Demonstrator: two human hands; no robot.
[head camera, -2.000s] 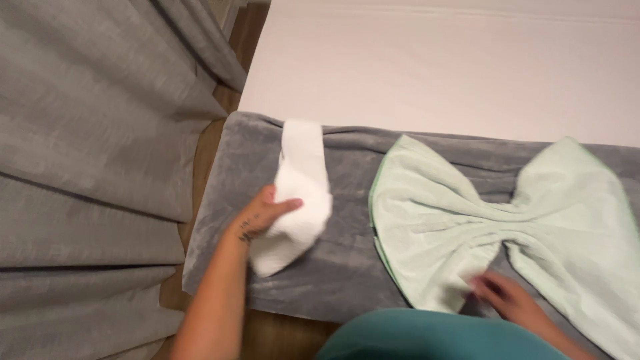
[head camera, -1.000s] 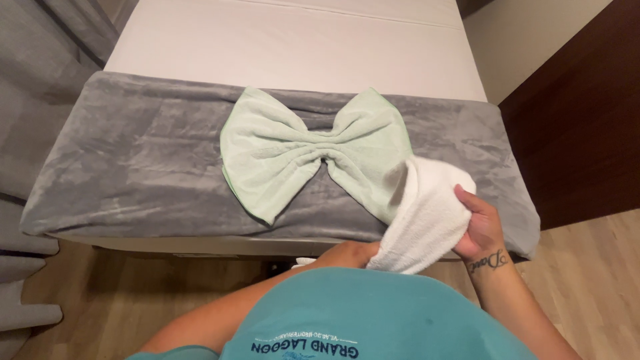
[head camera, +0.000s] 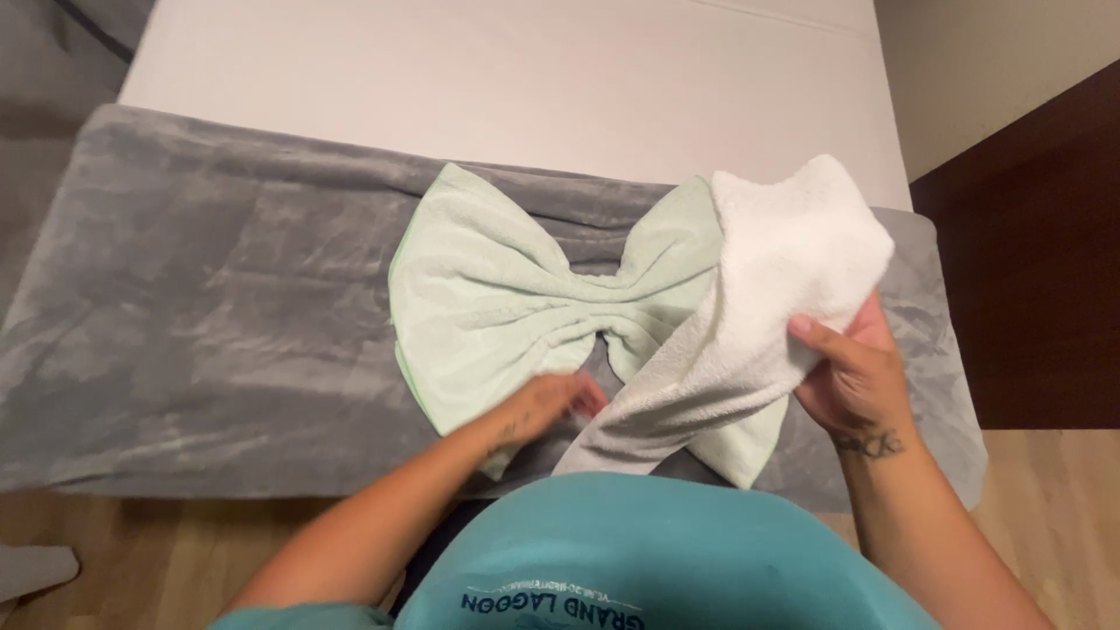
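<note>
A pale green towel (head camera: 490, 297), gathered at its middle into a bow shape, lies on a grey plush blanket (head camera: 219, 289). My right hand (head camera: 844, 359) grips a white terry towel (head camera: 779, 254), thumb on top. This towel spreads over the bow's right half, and its narrower end runs down to my shirt. My left hand (head camera: 564, 398) is near the bow's lower middle, beside the white towel, with its fingers curled and blurred; whether it touches either towel is unclear.
The blanket lies across a bed with a white sheet (head camera: 525, 79). A dark brown panel (head camera: 1032, 262) stands at the right, beside a pale wall (head camera: 980, 70). Grey curtain (head camera: 52, 87) hangs at the upper left. Wooden floor (head camera: 1041, 499) shows below the bed's edge.
The white towel was in my left hand, left of the bow, two seconds ago; now my right hand holds it over the bow's right half. My left hand has come up from the bed's near edge since one second ago.
</note>
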